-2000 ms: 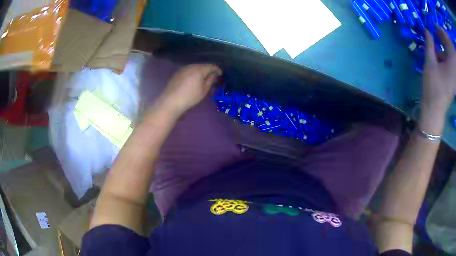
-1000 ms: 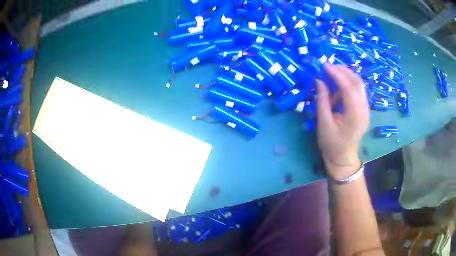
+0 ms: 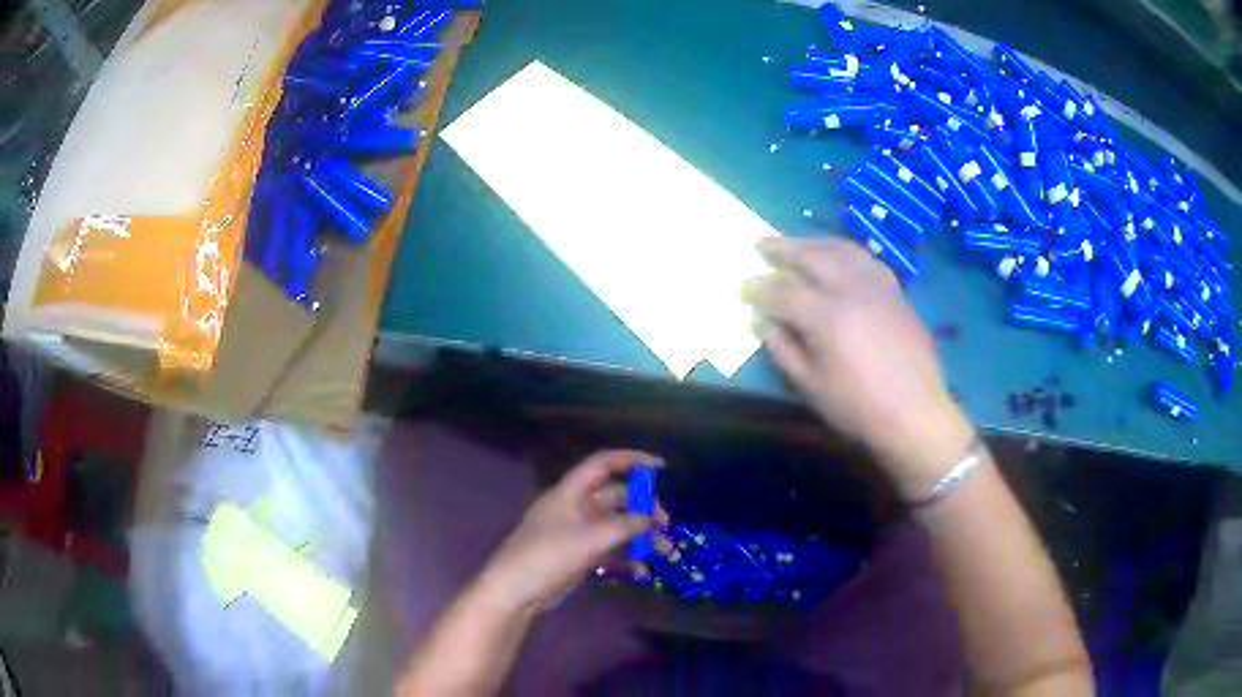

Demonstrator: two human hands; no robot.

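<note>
My left hand (image 3: 579, 528) is over the lap, below the bench edge, with its fingers around a blue cylinder (image 3: 642, 512) held upright. My right hand (image 3: 845, 334) is at the right edge of the pale label sheet (image 3: 599, 204), fingertips touching or just above it; whether it holds a small piece cannot be seen. The sheet lies slanted on the green bench and looks like overlapped strips. A pile of blue cylinders (image 3: 1076, 218) with small white patches lies at the right of the bench. More blue cylinders (image 3: 742, 565) lie in the dark space by the lap.
A cardboard carton (image 3: 136, 177) with orange tape stands at left, blue cylinders (image 3: 341, 198) at its open side. Pale yellow strips (image 3: 279, 579) lie on white plastic (image 3: 177, 620) at lower left. Small dark bits (image 3: 1039, 400) are near the bench's front edge.
The view has swung. My right hand has left the pile and is now at the sheet. My left hand, mostly out of sight a second ago, now shows a blue cylinder in its fingers.
</note>
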